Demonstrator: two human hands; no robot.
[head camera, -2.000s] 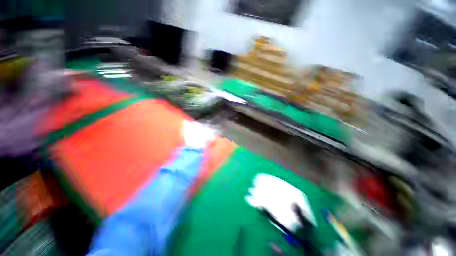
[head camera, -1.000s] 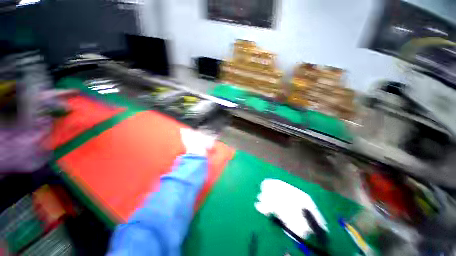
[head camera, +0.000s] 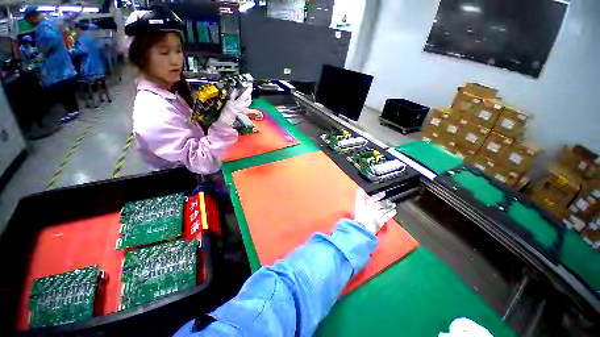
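Observation:
My left hand (head camera: 375, 212), in a white glove and blue sleeve, reaches over the right edge of the red mat (head camera: 296, 201). Its fingers are apart and I see nothing held in it. It is just below the black carrier (head camera: 402, 186) on the line. Two board assemblies lie there: the nearer one (head camera: 375, 164) has a silver-white block, and the farther one (head camera: 343, 140) has yellow parts. My right hand is not in view.
A black bin (head camera: 79, 185) with red lining holds several green boards (head camera: 159, 273) at left. A coworker in pink (head camera: 168, 125) holds a board (head camera: 214, 102) beyond it. A white cloth (head camera: 464, 328) lies at the bottom edge on the green mat (head camera: 421, 296).
The view has swung left and sharpened, bringing the bin and coworker fully in. My left hand remains near the red mat's right edge. The brush and markers have left the picture.

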